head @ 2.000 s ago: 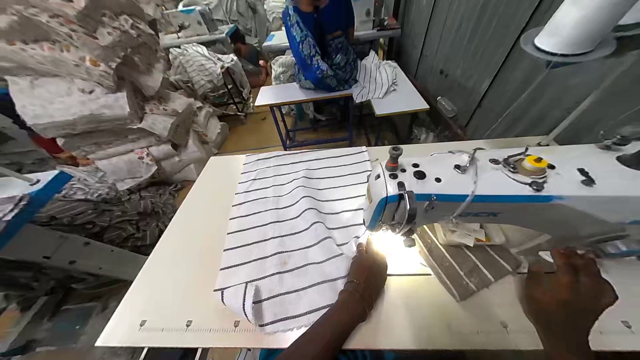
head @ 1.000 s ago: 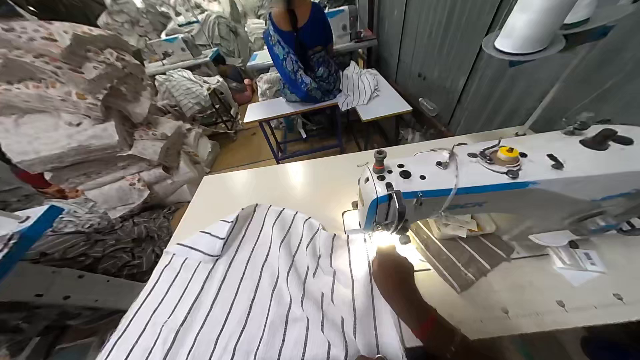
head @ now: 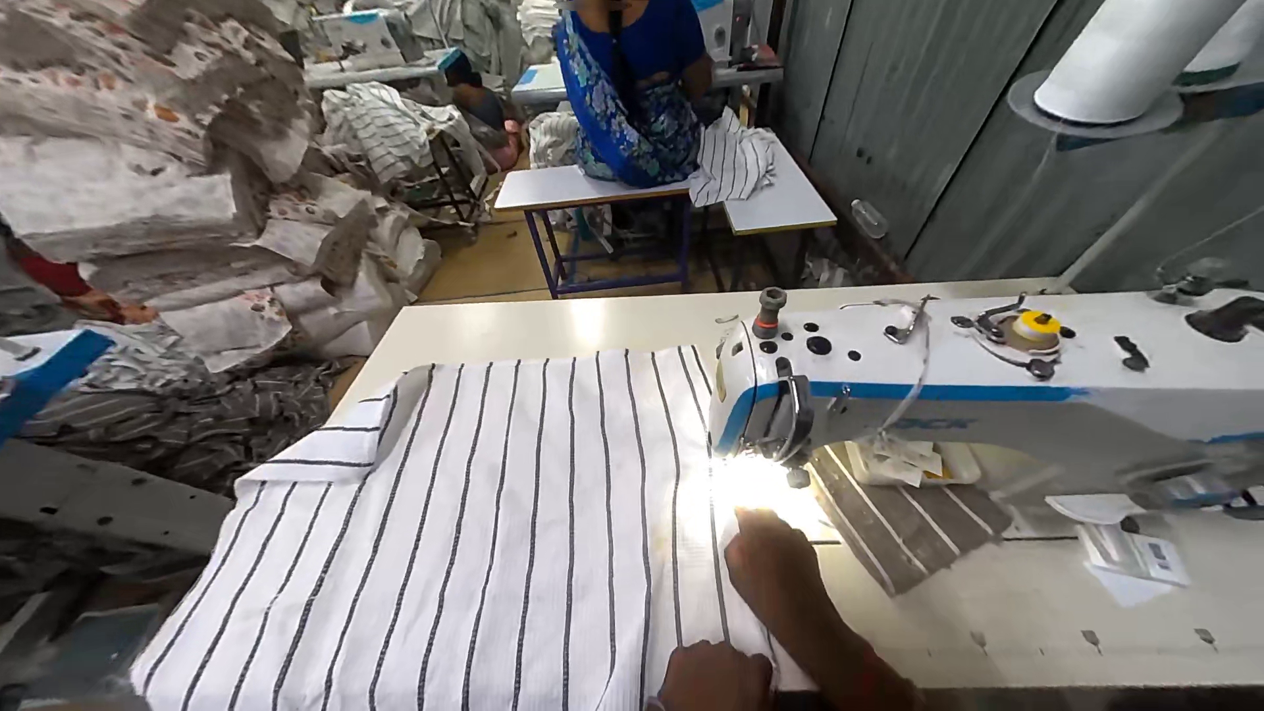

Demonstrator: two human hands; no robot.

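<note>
A white cloth with dark stripes (head: 494, 533) lies over the left part of the sewing table, its stripes running from front to back and its far left corner folded over. Its right edge reaches under the lit head of a white and blue sewing machine (head: 987, 395). My right hand (head: 775, 568) grips that edge just in front of the needle area, where glare hides the fingertips. At the bottom of the view, my left hand (head: 716, 676) has its fingers curled on the near right part of the cloth.
Right of the needle area lie a brown striped cloth piece (head: 904, 523) and a small white packet (head: 1136, 553). Thread cones (head: 1116, 69) stand above the machine. Stacked fabric (head: 148, 227) rises at left. A person in blue (head: 632, 89) sits on a bench (head: 602, 188) ahead.
The cloth has turned; its stripes ran crosswise two seconds ago. My left hand has left the needle area for the near edge, and my right hand has come from the machine's right to the needle area.
</note>
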